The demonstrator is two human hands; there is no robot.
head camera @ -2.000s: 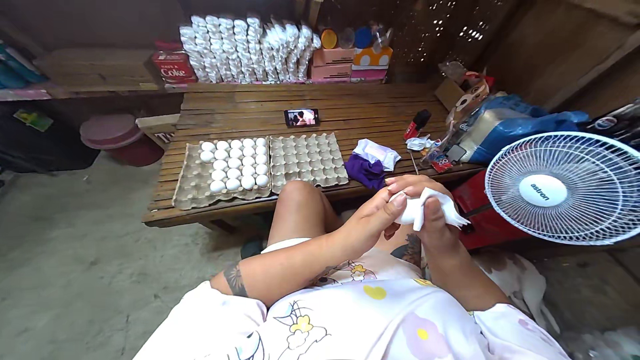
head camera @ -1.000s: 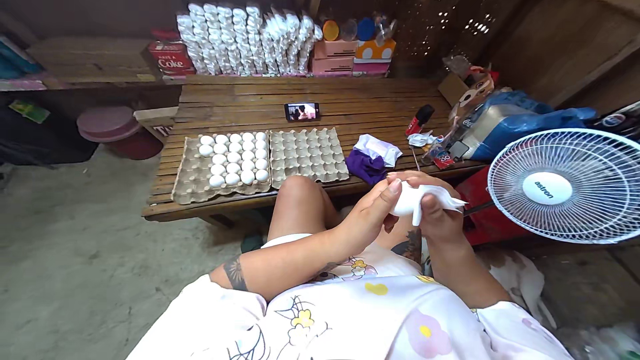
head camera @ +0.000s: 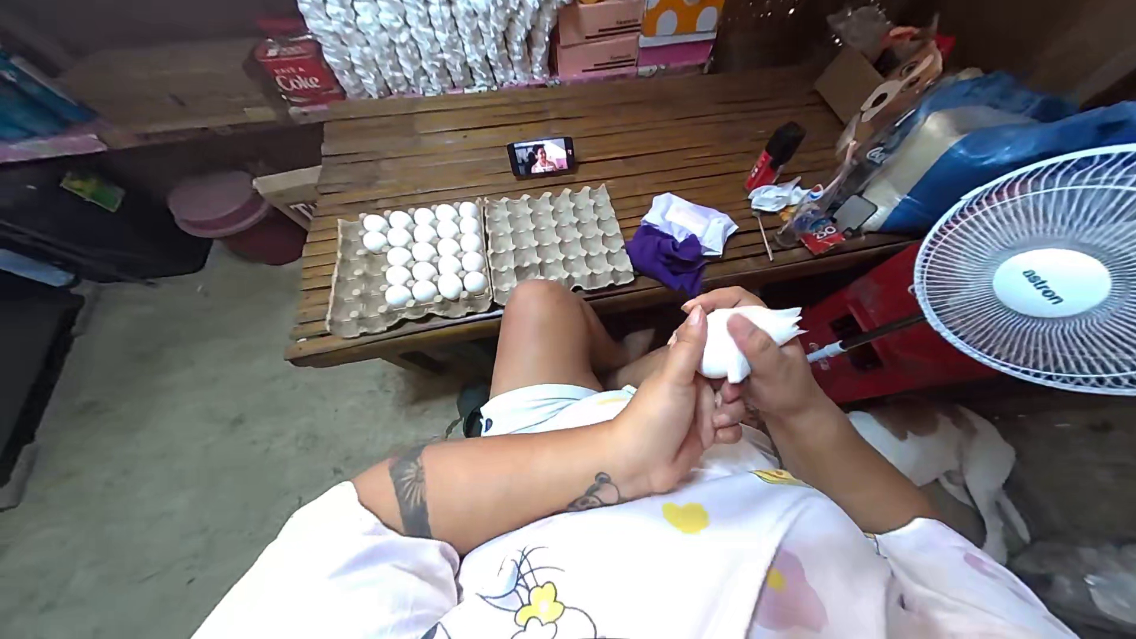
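Note:
Above my lap, my left hand [head camera: 670,399] and my right hand [head camera: 777,364] both grip a bunched white wipe or tissue [head camera: 732,344], its pointed end sticking out to the right. Whether something is wrapped inside is hidden. On the slatted table, several white eggs [head camera: 424,250] sit in a cardboard egg tray [head camera: 355,306]; its left cells hold none. A second egg tray [head camera: 559,238] beside it holds no eggs. Right of the trays, a white and lilac soft pack [head camera: 690,222] rests against a crumpled purple cloth [head camera: 666,257].
A phone [head camera: 541,158] lies behind the trays on the bamboo table [head camera: 426,133]. A white fan [head camera: 1047,280] stands close at my right, above a dog [head camera: 941,444]. Plastic-wrapped goods [head camera: 976,160] and a red and black bottle [head camera: 775,158] occupy the table's right end.
The view has shifted a little. Both hands still hold the white wipe or tissue, whose loose end has changed shape. Eggs and trays look the same.

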